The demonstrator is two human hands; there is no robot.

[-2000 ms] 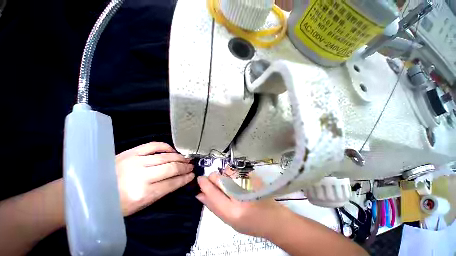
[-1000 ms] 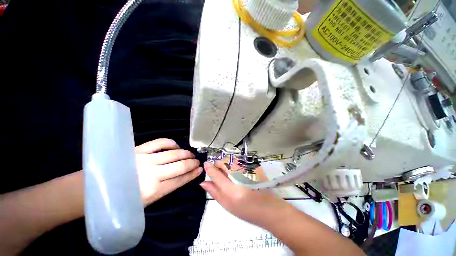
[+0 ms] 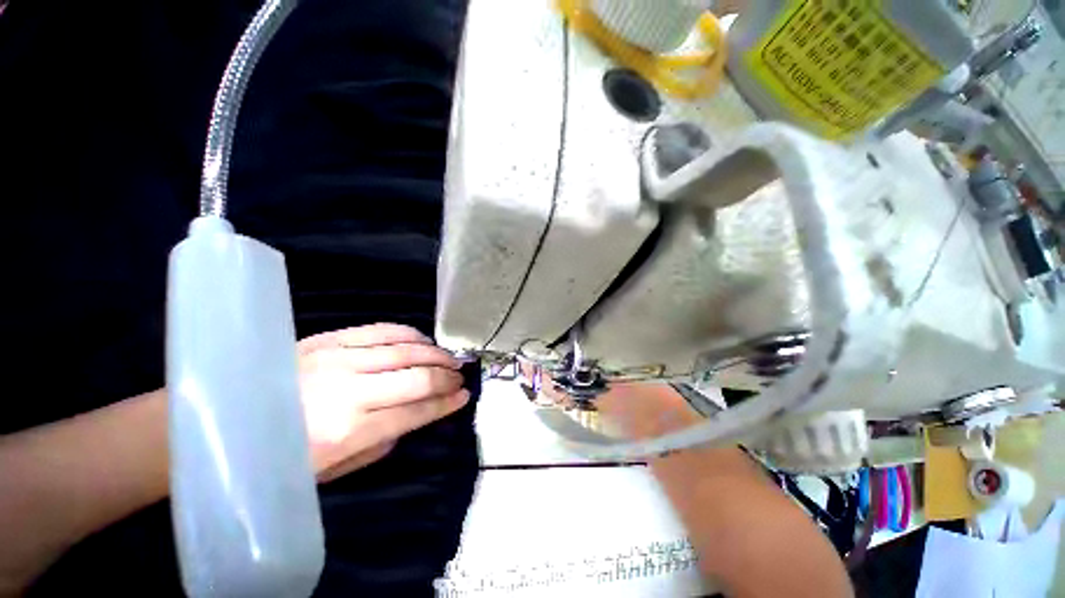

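Observation:
Black fabric [image 3: 374,222] fills the left side, rippled beside the machine head; its edge runs down just left of the presser foot [image 3: 531,371]. My left hand [image 3: 380,391] lies on the fabric with fingers together and fingertips at this edge, holding it down beside the foot; its thumb is hidden. My right hand [image 3: 637,411] is behind the worn white curved loop [image 3: 806,304], right of the foot. Its fingers are hidden or blurred, so I cannot tell whether it holds anything. The off-white sewing machine head [image 3: 514,175] stands over the needle area.
The grey lamp [image 3: 243,409] hangs over my left wrist on a silver flexible neck. A white surface with ruler marks [image 3: 631,567] lies in front. Dark-handled scissors [image 3: 823,496], pink and blue items [image 3: 890,500] and a white roll [image 3: 990,480] are at the right.
My right hand has left the fabric edge and moved right, behind the curved loop. My left hand stays on the fabric beside the foot. The view has shifted slightly.

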